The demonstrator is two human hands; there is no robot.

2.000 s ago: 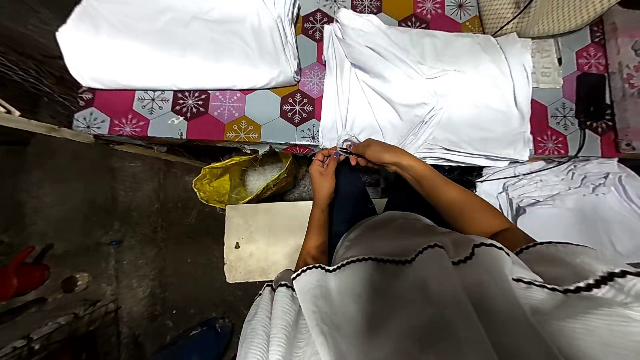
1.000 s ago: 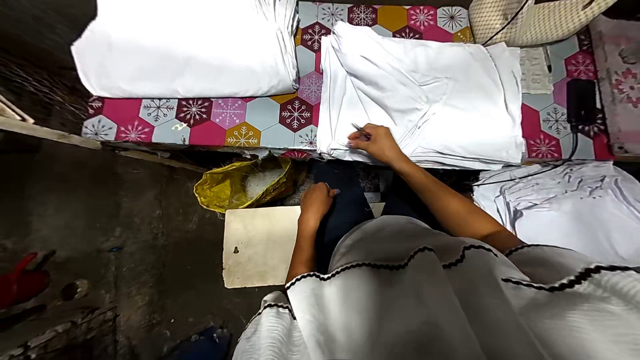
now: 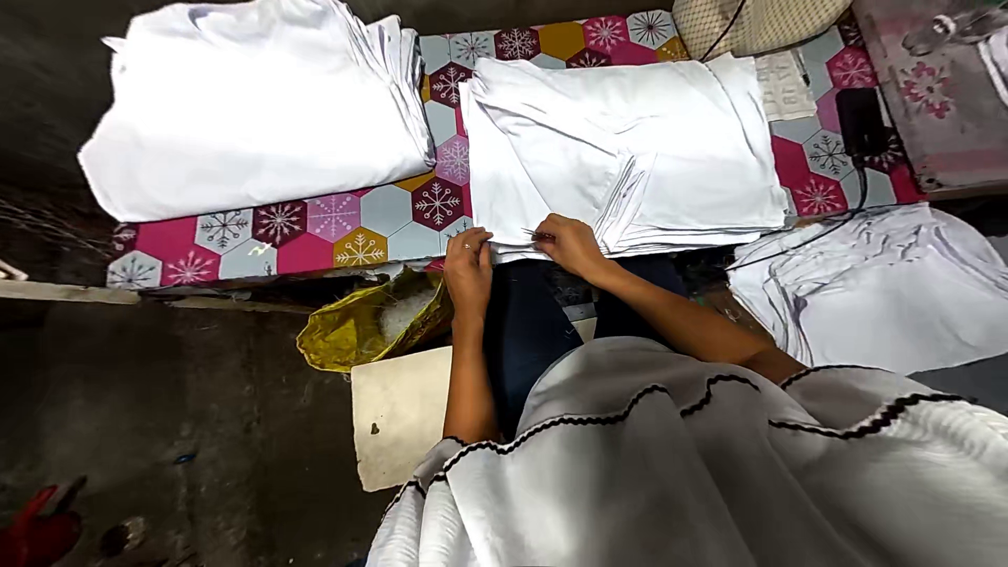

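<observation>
A stack of white fabric pieces [image 3: 669,150] lies on the table, which has a snowflake-and-hexagon cover [image 3: 331,228]. My left hand [image 3: 468,264] is at the stack's near left corner, fingertips on the fabric edge, with a ring on one finger. Just right of it, my right hand [image 3: 568,244] rests over the near edge and holds a small pointed metal tool [image 3: 538,233], perhaps thread snips; its handle is hidden by the fingers. A second pile of white fabric [image 3: 260,110] lies farther left on the table.
A yellow sack [image 3: 346,327] with pale scraps stands below the table edge, beside a pale board [image 3: 402,417]. More white fabric [image 3: 882,291] lies at the right. A black device with a cable [image 3: 861,122] and a woven hat-like item [image 3: 756,24] are on the table's right part.
My left hand has risen from my lap to the stack's near left corner. My right hand, close to my left two seconds ago, is over the stack's near edge with the tool.
</observation>
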